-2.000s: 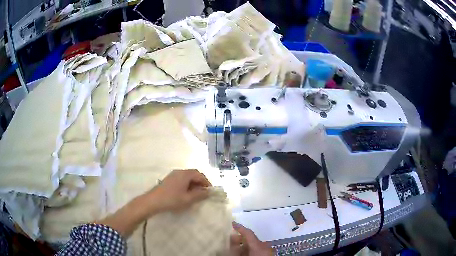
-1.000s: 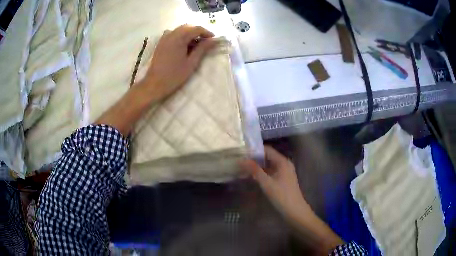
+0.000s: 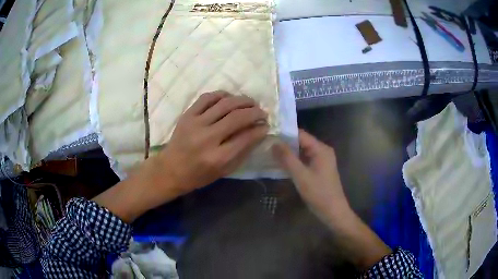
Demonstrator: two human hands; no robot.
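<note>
A cream diamond-quilted panel (image 3: 218, 60) lies on a larger cream padded panel (image 3: 123, 71), with a thin dark brown piping strip (image 3: 146, 92) along its left side and brown-gold marks near its top edge. White backing (image 3: 288, 103) shows along the right edge. My left hand (image 3: 221, 133) lies on the lower part of the quilted panel, fingers bent and close together, pressing it. My right hand (image 3: 314, 166) pinches the lower right corner of the panels at the table's front edge. The machine's needle is out of view.
Layered cream pieces (image 3: 52, 71) lie at left. A measuring tape (image 3: 355, 82), brown scraps (image 3: 368, 32) and a pink-and-blue tool (image 3: 449, 37) are at right. A cream piece (image 3: 450, 180) hangs low right over blue material. Bins and cloth show below left.
The view has tilted down, so the machine has left the picture. My left hand has moved down the panel from near the needle. The quilted panel now lies flatter, with its piping showing.
</note>
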